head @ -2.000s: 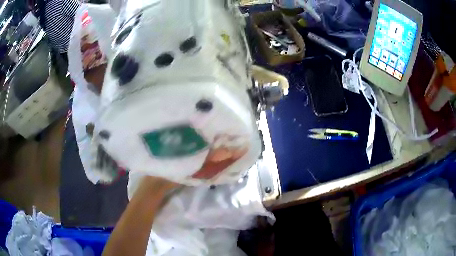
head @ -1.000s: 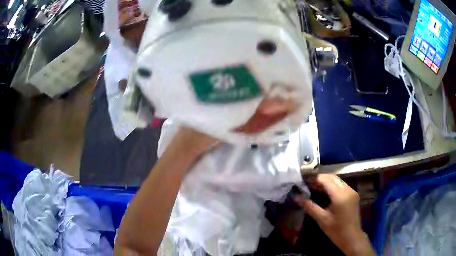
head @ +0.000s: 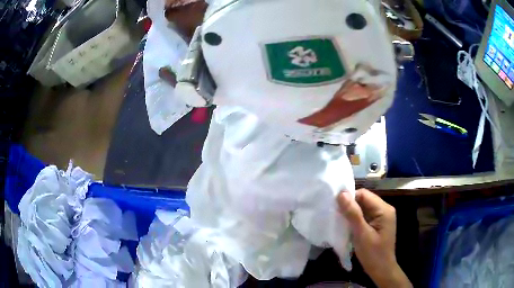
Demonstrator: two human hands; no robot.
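Observation:
White fabric pieces lie on the bed of the white sewing machine and hang over its front edge. My right hand pinches the right edge of the fabric between thumb and fingers, just in front of the table edge. The machine head, with its green badge, hides much of the sewing area. A small part of the shiny needle plate shows at the right of the fabric. My left hand is not in view.
Blue bin at left holds bundled white pieces. Another blue bin stands at lower right. Yellow and blue snips, a smartphone, white cord and a lit control panel are on the right.
My left hand and forearm have left the picture from under the machine head. My right hand came into view and now grips the fabric edge. The camera view has shifted, and more fabric shows in front.

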